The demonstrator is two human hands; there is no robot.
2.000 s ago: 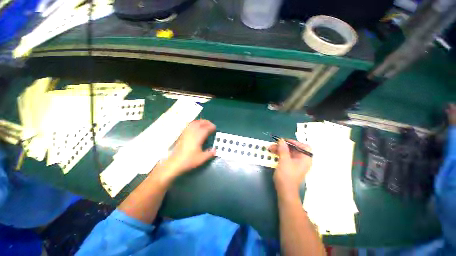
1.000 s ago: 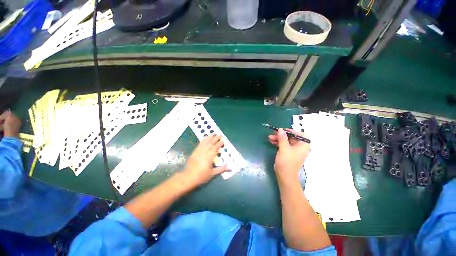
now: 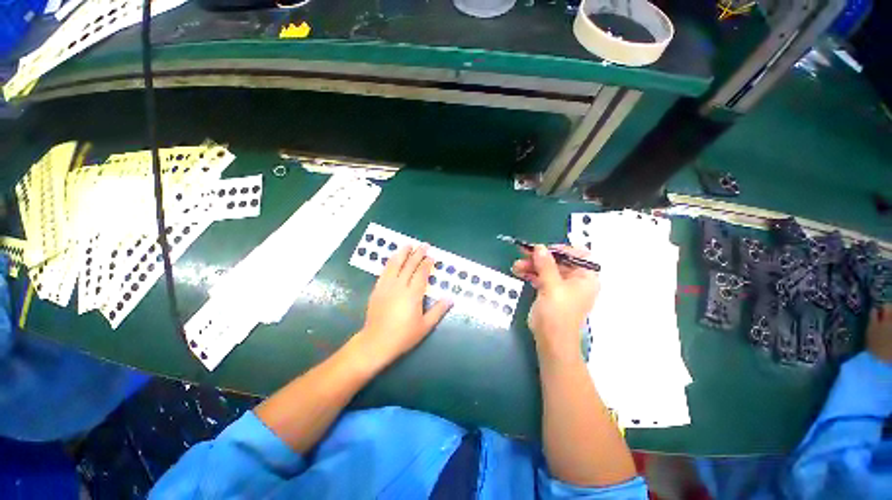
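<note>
A white adhesive dot sheet (image 3: 472, 285) with two rows of dark round spots lies on the green bench in front of me, slanting down to the right. My left hand (image 3: 402, 298) rests with its fingers flat on the strip's left half, pressing on it. My right hand (image 3: 562, 293) holds the dark slim tweezers (image 3: 556, 255) like a pen, with the fine tip pointing left, above and beyond the strip's right end. The tip does not appear to touch the strip.
Stacked white sheets lie diagonally at left (image 3: 284, 269) and upright at right (image 3: 638, 322). Yellowish dot sheets (image 3: 108, 210) spread at far left. Dark housings (image 3: 802, 293) lie at far right by another person's hand. A raised shelf behind holds a tape roll (image 3: 624, 31). A black cable hangs at left.
The dot sheet has turned from a steep slant beside the left stack to a flatter one between my hands. My left hand moved with it. The tweezers remain in my right hand.
</note>
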